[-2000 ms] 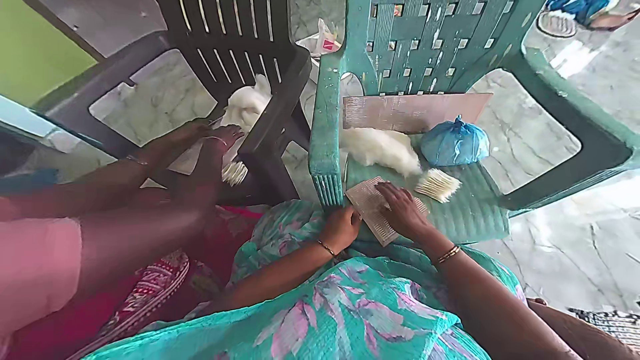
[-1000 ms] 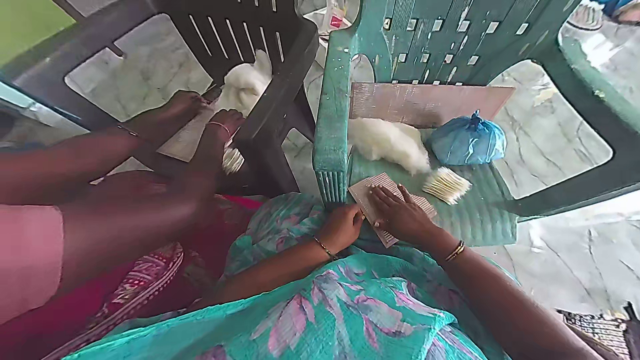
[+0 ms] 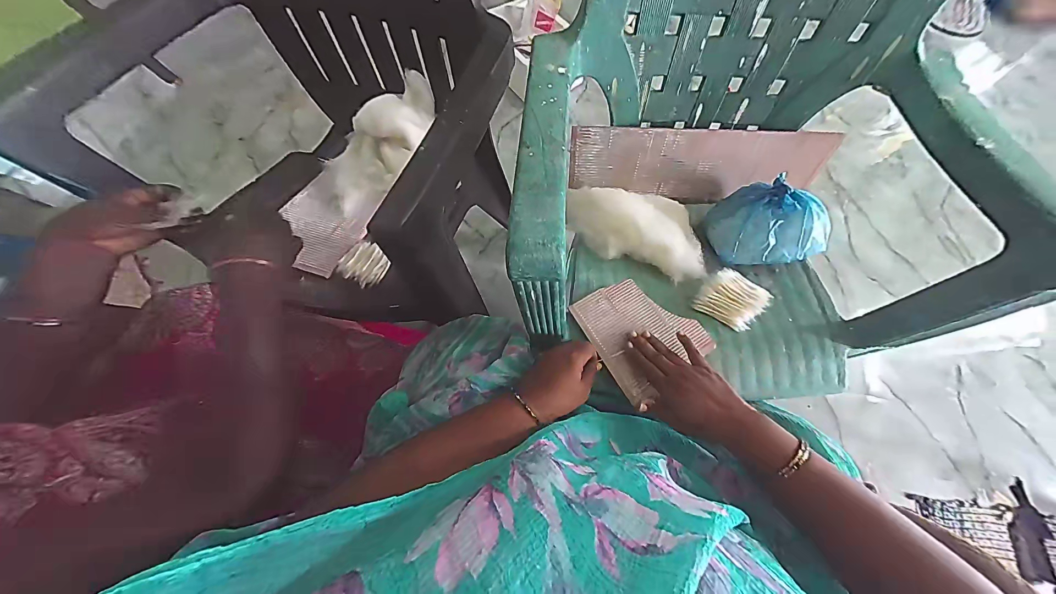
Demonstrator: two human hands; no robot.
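Observation:
My right hand (image 3: pixel 689 384) lies flat with spread fingers on a ridged cardboard piece (image 3: pixel 615 318) at the front of the green plastic chair's seat (image 3: pixel 784 355). Beside the cardboard's left edge is my left hand (image 3: pixel 561 379), its fingers curled; whether it pinches something is hidden. A bundle of thin off-white cotton wicks (image 3: pixel 733 299) rests just right of the cardboard. Behind it lie a loose heap of cotton wool (image 3: pixel 639 227) and a knotted blue plastic bag (image 3: pixel 769 221). A larger cardboard sheet (image 3: pixel 701 161) leans at the chair's back.
At left, a co-worker's hands (image 3: pixel 115 219) are beside a dark plastic chair (image 3: pixel 462 239). That chair holds cotton wool (image 3: pixel 384 132), a ridged cardboard piece (image 3: pixel 318 235) and another wick bundle (image 3: pixel 364 264). The green chair's armrest (image 3: pixel 536 181) stands between the two work spots.
The co-worker's hands have moved left, away from the cotton wool and cardboard on the dark chair. My hands have stayed at the cardboard piece.

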